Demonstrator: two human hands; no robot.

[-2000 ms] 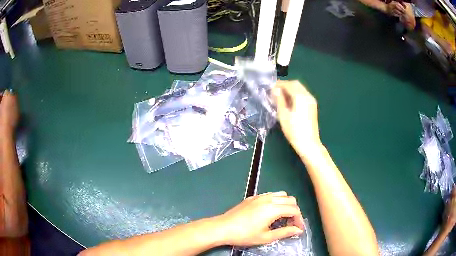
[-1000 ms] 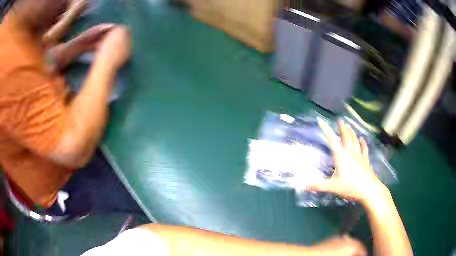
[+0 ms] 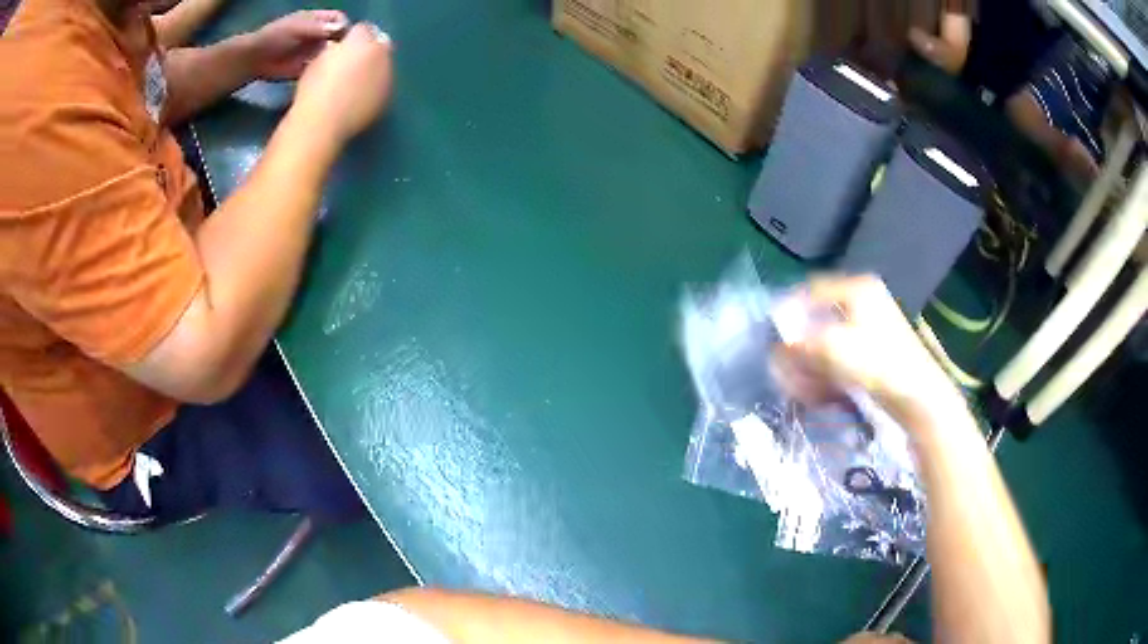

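My right hand (image 3: pixel 846 337) is blurred, with its fingers closed on a clear zip bag (image 3: pixel 728 330) that is lifted at the upper left of the bag pile. The pile of clear bags (image 3: pixel 806 484) lies under and in front of this hand. Small dark parts and a dark ring show through the plastic. My left forearm crosses the bottom edge. Only a sliver of my left hand (image 3: pixel 877 639) shows there, and its fingers are cut off.
Two grey speakers (image 3: pixel 825 157) stand behind the bags, with a cardboard carton (image 3: pixel 692 63) to their left. White tubes (image 3: pixel 1083 302) and a yellow-green cable (image 3: pixel 967 321) are at the right. A person in an orange shirt (image 3: pixel 101 239) sits at the left table edge.
The view has swung left, bringing the orange-shirted person into view. My right hand was spread over the pile a second ago; it is now closed on a raised bag. My left hand has nearly left the picture.
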